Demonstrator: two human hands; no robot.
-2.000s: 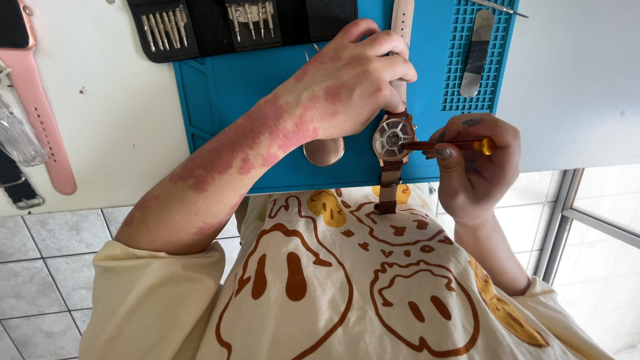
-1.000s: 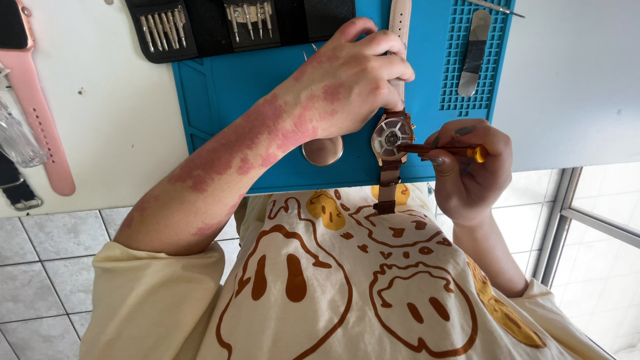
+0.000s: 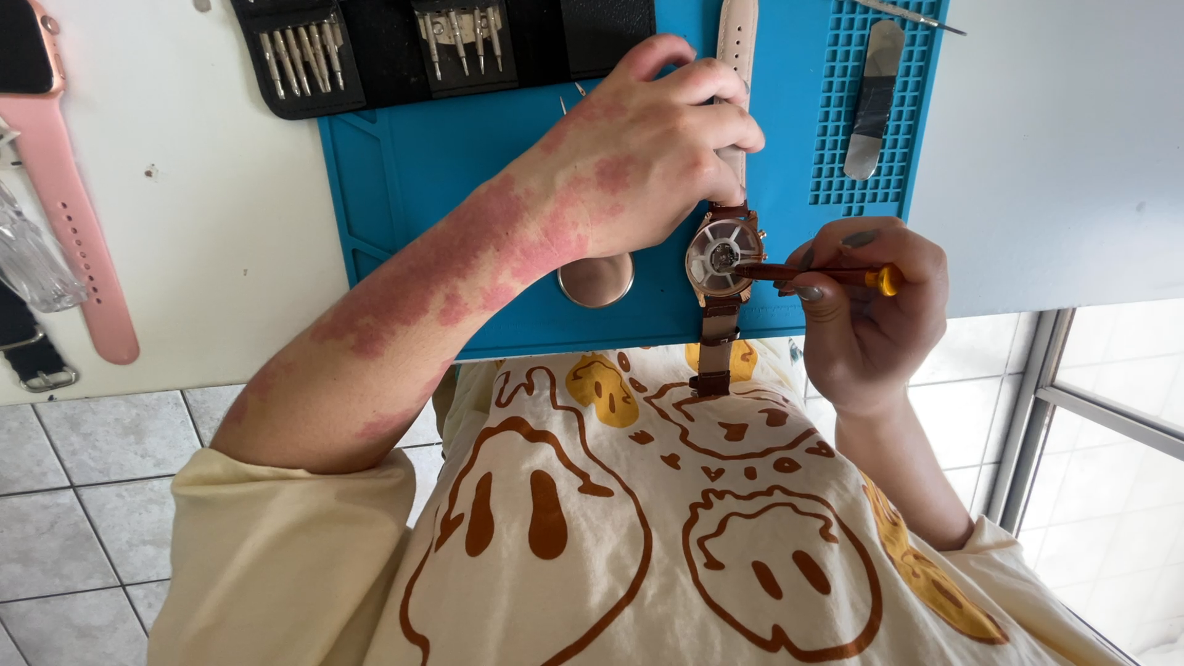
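A wristwatch with its case back off [image 3: 724,258] lies on a blue work mat [image 3: 425,305] near the front edge, its inside facing up. Its brown and pale leather strap [image 3: 736,37] runs away from me, and the buckle end hangs over the edge. My left hand [image 3: 661,143] rests over the strap above the case, fingers curled on it. In my right hand [image 3: 869,310] is a slim screwdriver or tweezer-like tool with an amber end [image 3: 856,276]; its dark tip reaches the middle of the watch. A round metal case back [image 3: 597,279] lies partly under my left wrist.
A black case of small screwdriver bits [image 3: 301,55] lies at the top left. A metal strip tool [image 3: 874,100] rests on the mat's grid, with a thin pointed tool [image 3: 911,15] above. At the far left are a smartwatch with pink band [image 3: 69,203] and a dark strap [image 3: 30,342].
My right hand has shifted slightly, with the tool still at the watch. My left hand has stayed on the strap.
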